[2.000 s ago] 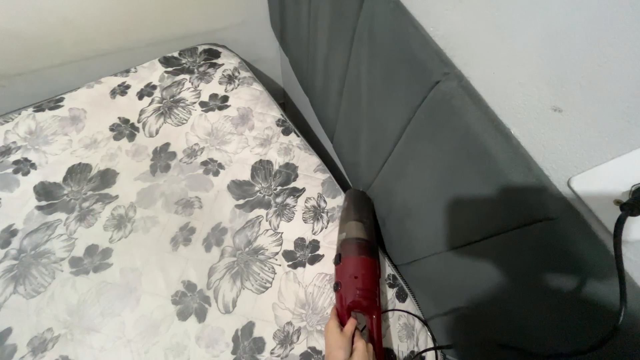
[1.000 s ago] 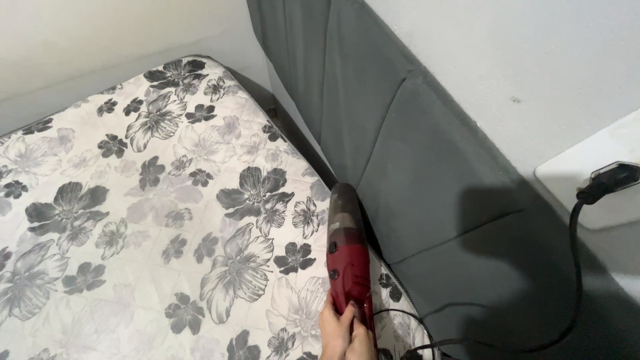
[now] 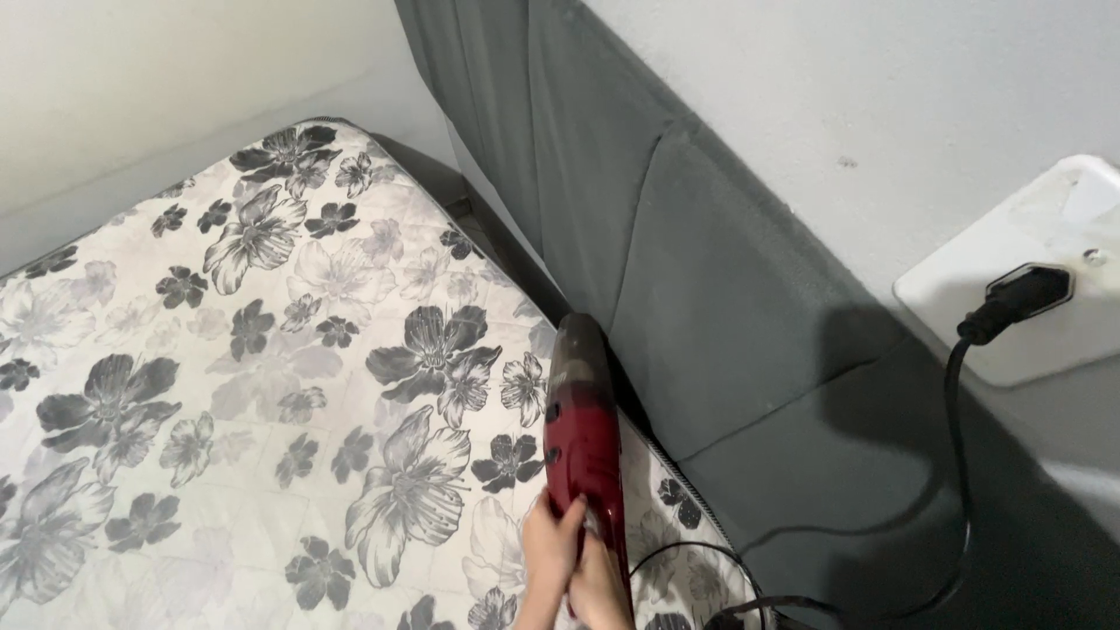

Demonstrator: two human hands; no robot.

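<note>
A red handheld vacuum cleaner with a dark see-through nozzle lies along the edge of a floral mattress. Its tip is at the narrow gap between the mattress and a grey upholstered headboard. My left hand grips the vacuum's lower body from the left. Beside it, my right hand is wrapped around the handle, its fingers partly hidden. A black power cord loops across the mattress edge and the headboard.
At the right, a black plug sits in a white wall plate. Pale walls stand behind the mattress and above the headboard. A dark gap runs between mattress and headboard. Shadows fall on the headboard.
The view has shifted right, bringing more of the wall plate and the plug into sight. The vacuum's tip stays at about the same spot by the gap.
</note>
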